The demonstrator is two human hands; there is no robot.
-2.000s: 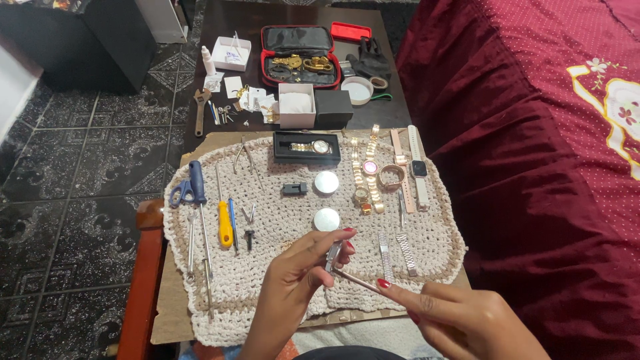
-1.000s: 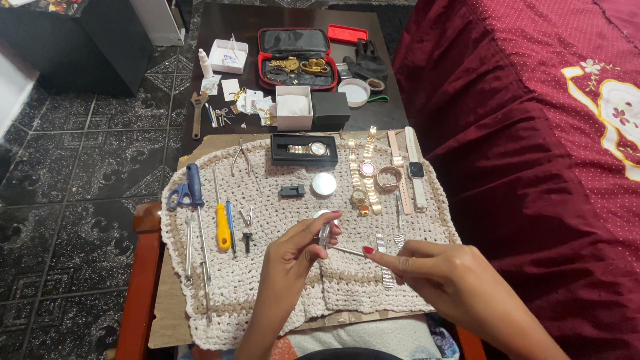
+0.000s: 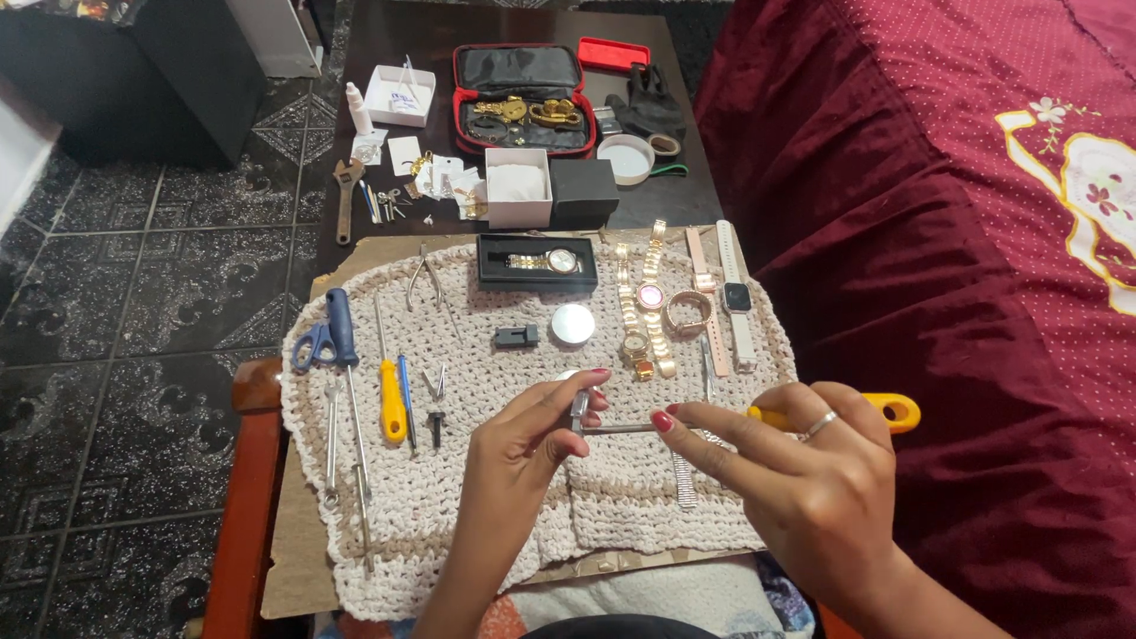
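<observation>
My left hand pinches a small silver metal piece, perhaps a watch case, on edge between thumb and fingers. A screwdriver with a yellow handle is in my right hand, its shaft pointing left and its tip against or close to the lower part of the silver piece. Just right of the hands lies a metal watch bracelet, partly under the right hand. Behind my left fingers a round white or silver disc is mostly hidden; another silver disc lies farther back.
On the crocheted mat lie a blue-handled screwdriver, scissors, a yellow screwdriver, pliers, a boxed watch and several watches at right. Behind stand a red-edged case, small boxes and an adjustable wrench.
The yellow handle of the screwdriver now shows beyond my right hand; it was hidden in the earlier frames. My left hand still holds the small silver piece.
</observation>
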